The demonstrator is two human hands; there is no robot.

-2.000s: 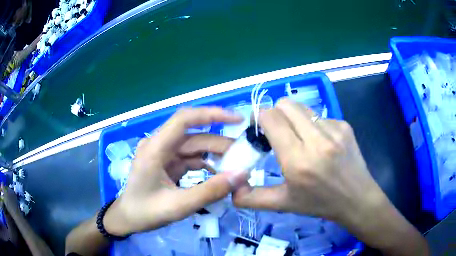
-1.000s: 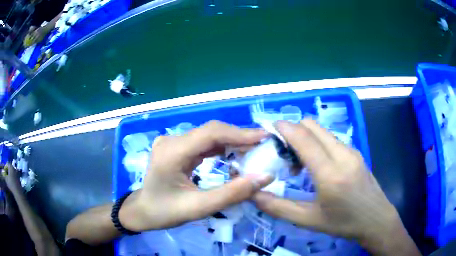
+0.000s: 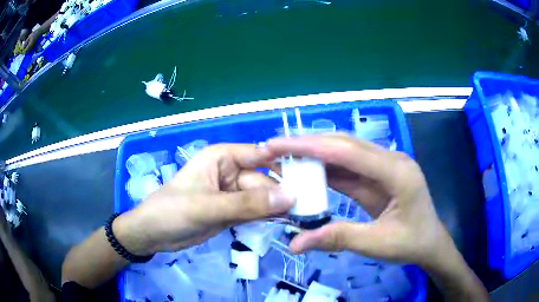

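Observation:
A wired unit (image 3: 305, 187) with a white body is held upright between my two hands above the near blue bin (image 3: 121, 177). Its black end faces down, and pale wires show above my fingers. My left hand (image 3: 201, 194) pinches the left side of the body with thumb and fingers. My right hand (image 3: 378, 206) spans it, with fingers over the top and the thumb by the black end. The near bin holds clear housings (image 3: 143, 184) and several white and black wired units (image 3: 244, 262).
A green conveyor belt (image 3: 295, 53) runs beyond the bin behind pale rails, with a wired unit (image 3: 156, 88) on it. A second blue bin (image 3: 493, 194) of milky pieces stands at right. Another person's forearm (image 3: 23, 265) is at lower left, near loose units (image 3: 10, 197).
The held unit has turned from tilted, black end at right, to upright with the black end down. My right fingers have moved over its top. The unit on the belt has shifted right.

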